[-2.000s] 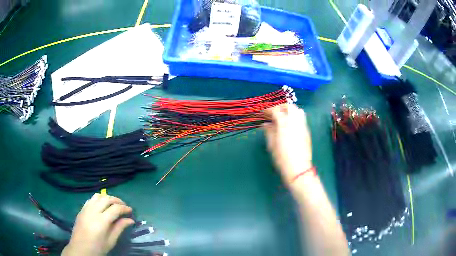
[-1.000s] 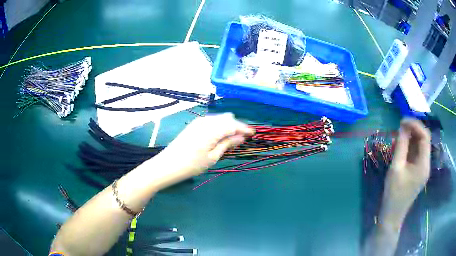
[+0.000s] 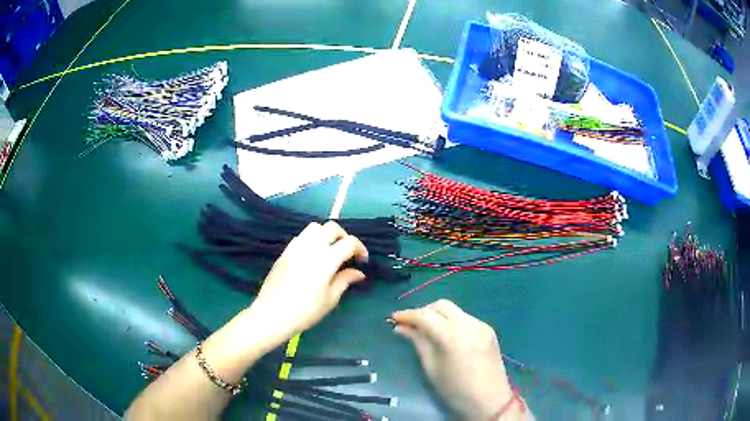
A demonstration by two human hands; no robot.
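Observation:
My left hand (image 3: 311,275) lies over the pile of black sleeving (image 3: 238,226), thumb and fingers close together; whether it grips a sleeve is hidden. My right hand (image 3: 456,349) is in front of the connector leads (image 3: 510,205), lower right of my left hand. Its fingertips pinch the tips of a thin connector lead (image 3: 567,385), which trails out blurred to the right behind the hand. The loose leads lie fanned, white plugs at the right. Sleeved leads (image 3: 333,380) lie at near left, partly under my left forearm.
A blue tray (image 3: 559,159) holds a labelled bag and wires. A white sheet (image 3: 280,177) bears a few black tubes (image 3: 329,125). Multi-colour leads (image 3: 156,111) lie at far left. More sleeved leads (image 3: 695,329) are stacked at right. A white and blue stand is at the right edge.
My left hand has moved from over the leads to the sleeving. My right hand has come from the far right to the near middle with the lead. The view has shifted, moving the table's things rightward.

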